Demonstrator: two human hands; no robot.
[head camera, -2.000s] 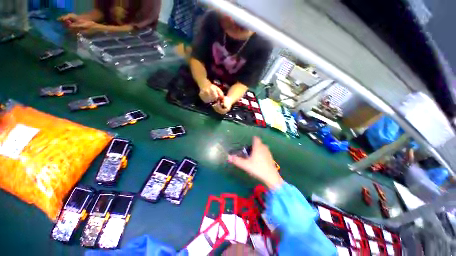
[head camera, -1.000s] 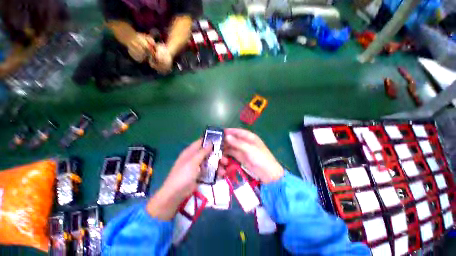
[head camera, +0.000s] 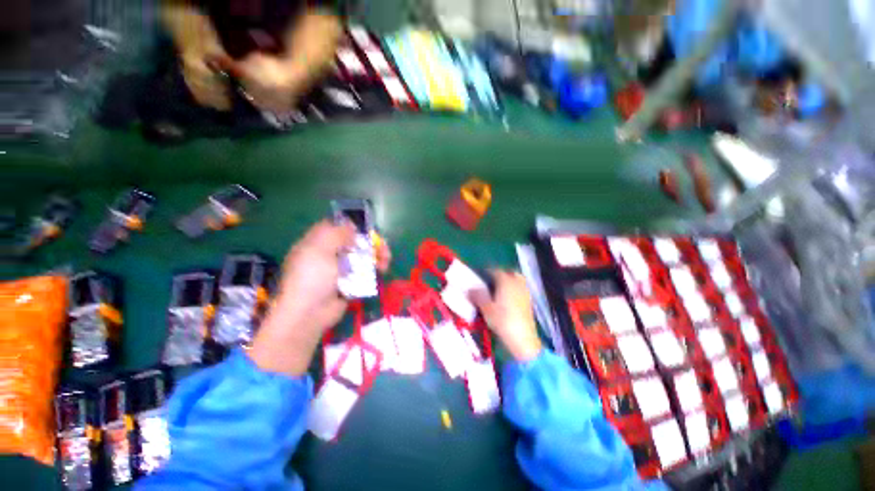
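My left hand (head camera: 312, 278) holds an unfinished phone body (head camera: 359, 264) upright, its silvery keypad side facing me. My right hand (head camera: 510, 309) has its fingers on a red front cover with white backing (head camera: 458, 280), above the right part of the loose pile; the picture is blurred there. The other loose front covers (head camera: 395, 342) lie fanned between my hands. A covered phone (head camera: 469, 204), red with a yellow-orange end, lies alone on the green mat beyond the pile.
Unfinished phone bodies (head camera: 190, 318) lie at left beside a bag of orange parts (head camera: 31, 369). A black tray of red covers (head camera: 662, 345) is at right. A small yellow piece (head camera: 445, 419) lies near me. Across the bench are a person's hands (head camera: 251, 77) and yellow and light-blue packets (head camera: 437, 72).
My hands have moved apart. My left hand keeps the phone body, while my right hand has left it and gone to a red cover at the right of the pile. The camera view has shifted.
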